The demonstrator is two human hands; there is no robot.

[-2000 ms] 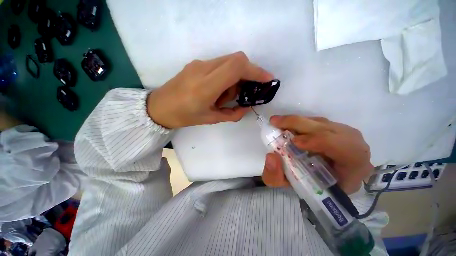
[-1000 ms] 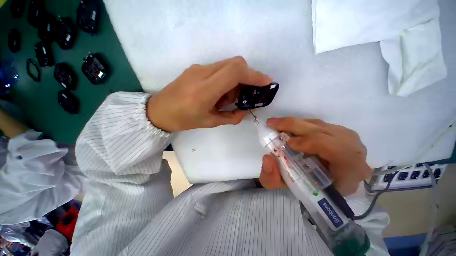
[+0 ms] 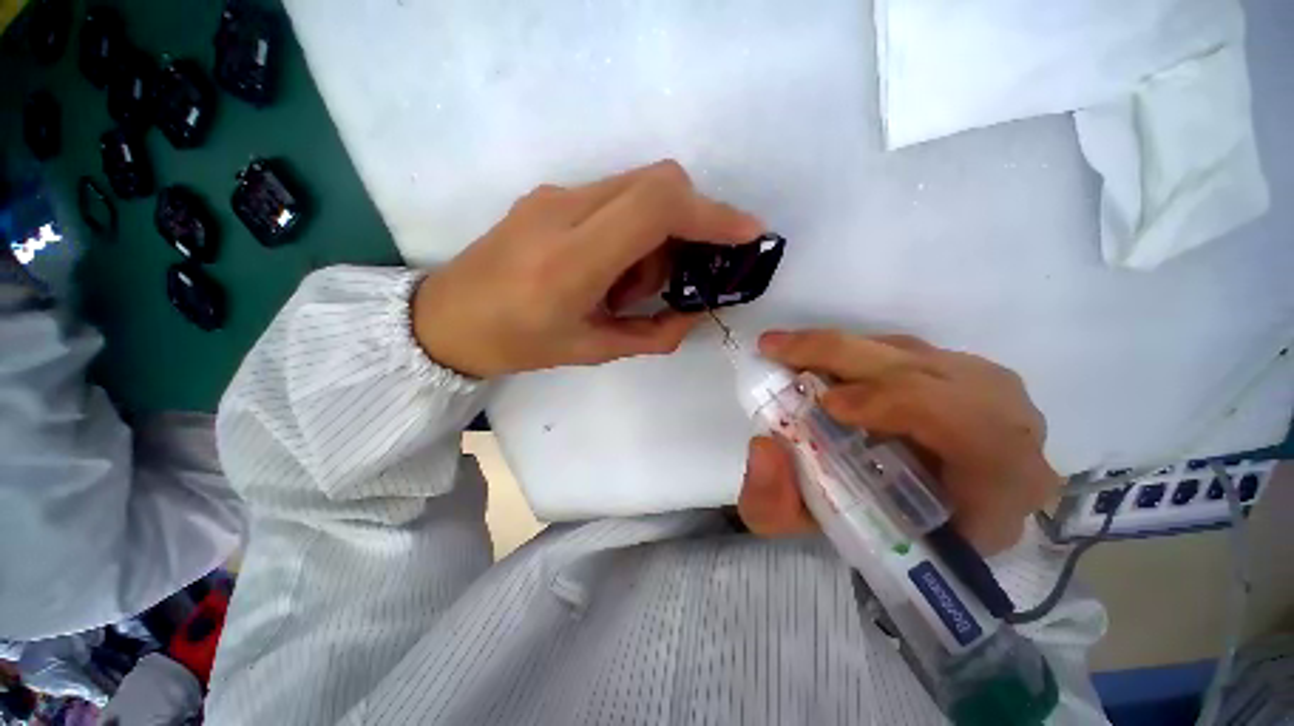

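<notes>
My left hand (image 3: 568, 270), bare, holds a glossy black housing (image 3: 727, 274) between thumb and fingers above the white board. The housing is tilted, with small silver spots on it. My right hand (image 3: 908, 426), bare, holds a clear and white dispenser (image 3: 866, 504) like a pen, with a blue label and a green rear end. Its thin needle (image 3: 721, 326) points up and left, with the tip at the lower edge of the housing. Whether the tip touches cannot be told. My fingers hide the left end of the housing.
A white board (image 3: 639, 454) lies under my hands. Several black housings (image 3: 267, 202) and a thin black ring (image 3: 97, 207) lie on green matting at left. White wipes (image 3: 1178, 156) lie at upper right. A white tray (image 3: 1164, 496) is at right. Another person's sleeve (image 3: 100, 482) is at left.
The housing, my left hand and the needle have shifted slightly left and remain close together. The other person's sleeve at left has moved up and farther over the green matting.
</notes>
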